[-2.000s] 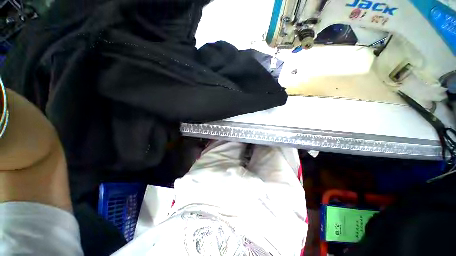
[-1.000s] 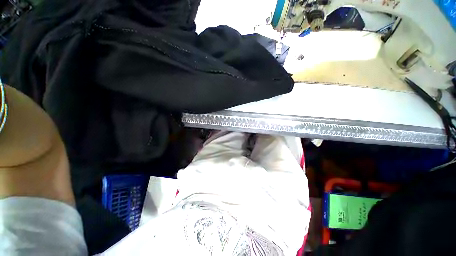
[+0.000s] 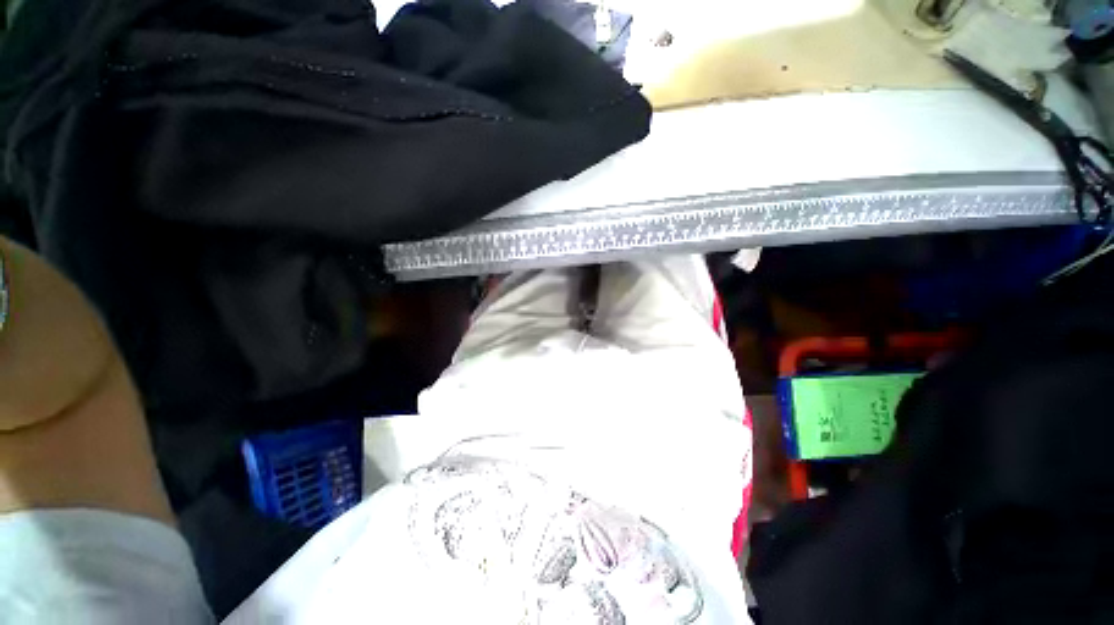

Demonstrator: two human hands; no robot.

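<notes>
A large black garment (image 3: 305, 147) covers the left side of the white table and hangs over its front edge. Its narrower end lies on the table beside the beige machine bed (image 3: 782, 55), near the small shiny presser foot (image 3: 602, 25). My left arm shows at the left edge, bent, with a white sleeve; my left hand is out of the picture. My right hand is not in view.
Black scissors (image 3: 1038, 116) lie at the table's right. A grey ruler strip (image 3: 733, 220) runs along the front edge. Below are a blue plastic basket (image 3: 305, 474), a red crate (image 3: 799, 354) with a green-labelled box (image 3: 849, 415), and a black garment pile (image 3: 953, 525) at lower right.
The view has tilted down and shifted, so the machine head has left the picture and table things sit higher. More of the dark pile at lower right shows. The garment lies as before.
</notes>
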